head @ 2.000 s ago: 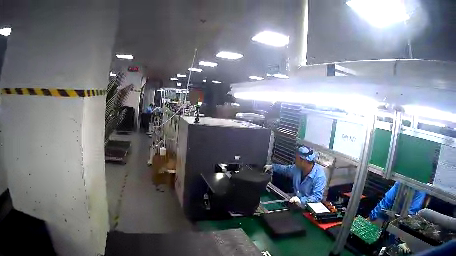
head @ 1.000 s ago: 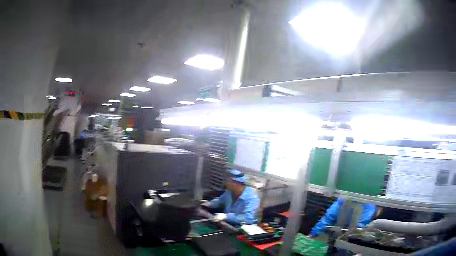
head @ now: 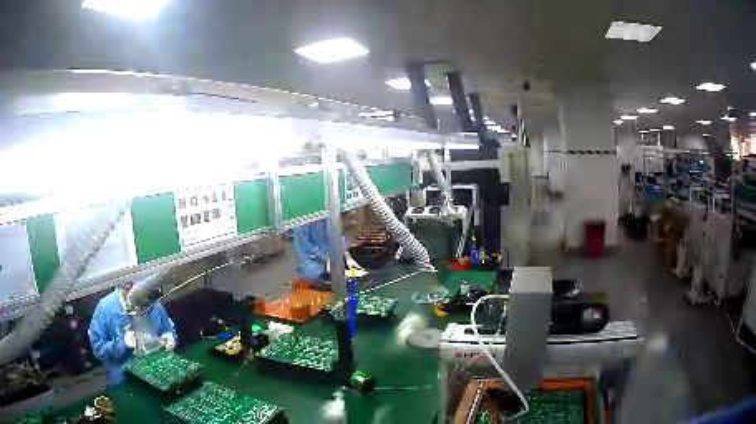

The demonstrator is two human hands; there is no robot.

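Observation:
Neither of my hands can be made out. Green circuit boards lie on the long green bench (head: 390, 352): one at the lower left (head: 224, 404), one in front of a seated person (head: 164, 369), one at the centre (head: 298, 353) and one farther back (head: 375, 306). At the lower right, another circuit board (head: 547, 407) sits in an orange frame (head: 593, 402) under the gantry machine (head: 530, 319). A white tube (head: 489, 352) loops from the machine's grey box head.
A person in blue (head: 124, 331) works at the left; another (head: 313, 248) stands behind the bench. A dark post with a blue upper part (head: 352, 306) rises mid-bench. Orange trays (head: 294, 303) and ribbed ducts (head: 385, 211) are beyond. The aisle with a red bin (head: 593, 238) is right.
The view has swung far to the right along the bench. The pillar, the large dark machine and the left aisle have left view; the gantry machine and more boards now show.

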